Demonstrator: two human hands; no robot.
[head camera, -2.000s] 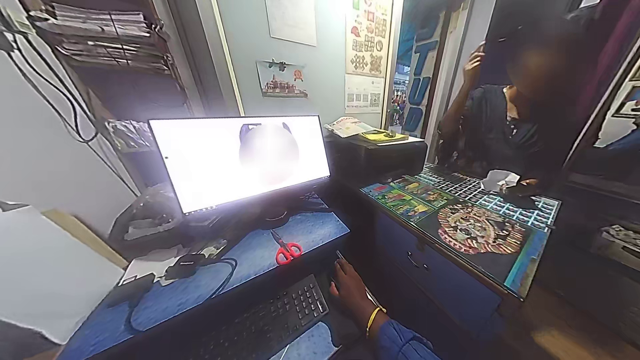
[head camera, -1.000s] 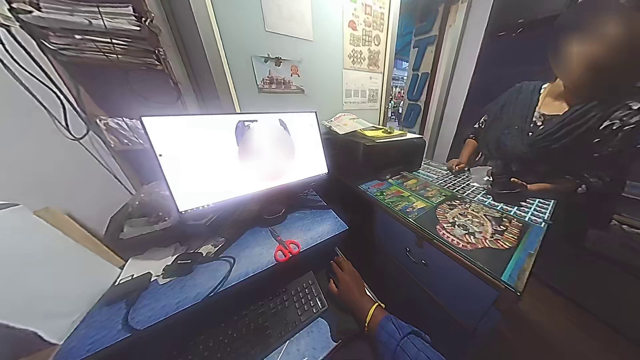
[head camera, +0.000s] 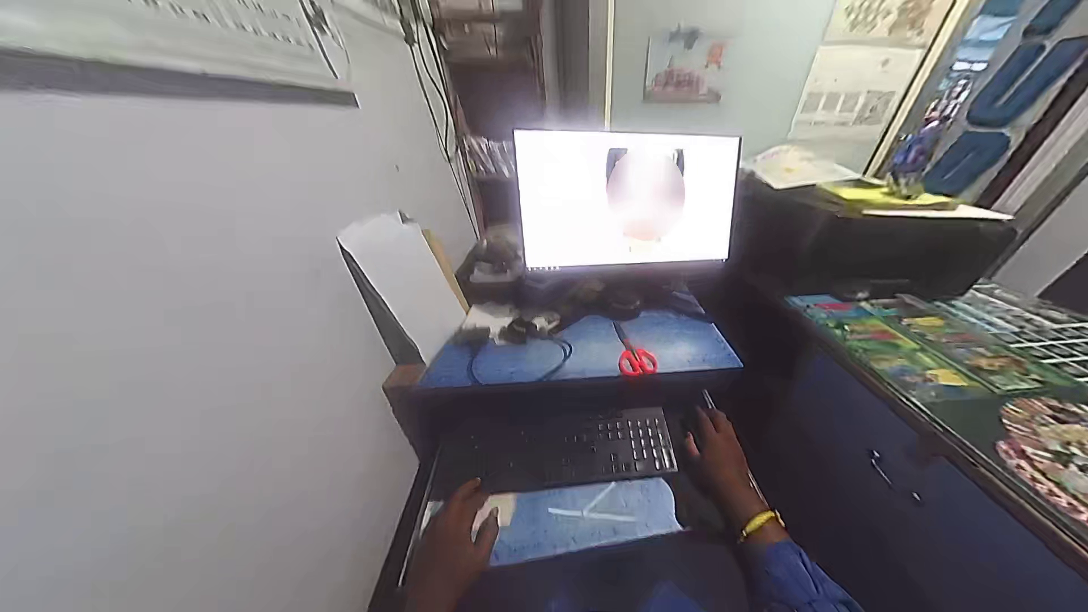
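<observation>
My right hand (head camera: 716, 450), with a yellow band at the wrist, rests on the dark pull-out tray just right of the black keyboard (head camera: 595, 446). What lies under its palm is hidden; a mouse cannot be made out. My left hand (head camera: 461, 540) is at the lower left, fingers apart and empty, by the keyboard's front left edge. A lit monitor (head camera: 569, 200) stands behind on the blue desktop (head camera: 586, 340). Red-handled scissors (head camera: 636, 357) lie in front of it, beside a black cable (head camera: 561, 361).
On the right, a dark cabinet (head camera: 858, 476) carries a glass-topped counter with colourful pictures (head camera: 918, 340). A black printer-like box (head camera: 884, 246) with papers on it stands behind. White sheets (head camera: 404, 280) lean against the left wall. A blue mat (head camera: 586, 518) lies before the keyboard.
The view has swung left. My left hand has come into view at the keyboard's front. The person across the counter is out of view. My right hand remains beside the keyboard.
</observation>
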